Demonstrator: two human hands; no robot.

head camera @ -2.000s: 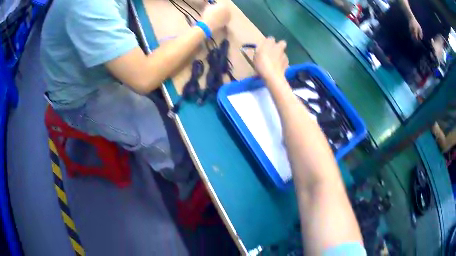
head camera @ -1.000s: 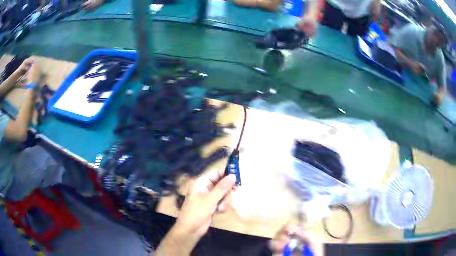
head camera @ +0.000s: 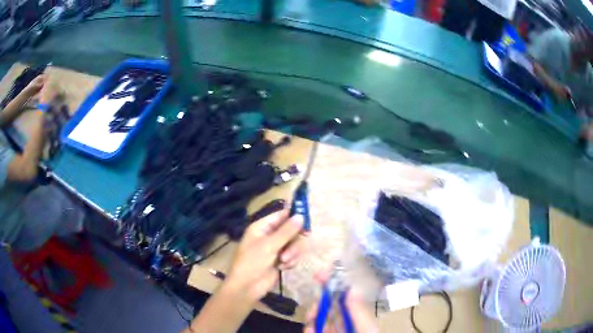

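Observation:
My left hand (head camera: pixel 263 250) holds a slim black housing (head camera: pixel 300 205) between thumb and fingers, with small bluish marks on its face. A thin cord runs up from its top end. My right hand (head camera: pixel 348 315), blurred and partly cut off by the bottom edge, holds pliers or cutters with blue handles (head camera: pixel 323 311). Their metal jaws point up, below and right of the housing, not touching it. A large heap of black cables (head camera: pixel 201 162) lies left of my left hand.
A clear bag (head camera: pixel 478 208) with black parts lies right of my hands. A white fan (head camera: pixel 530 289), a white square and a looped cord are near it. A blue tray (head camera: pixel 70 133) and a worker's arm are at left. A green conveyor belt (head camera: pixel 312 55) runs behind.
The view has swung from the tray back to my work area. Since the middle frame, the blue-handled tool has moved up and left, nearer the held housing.

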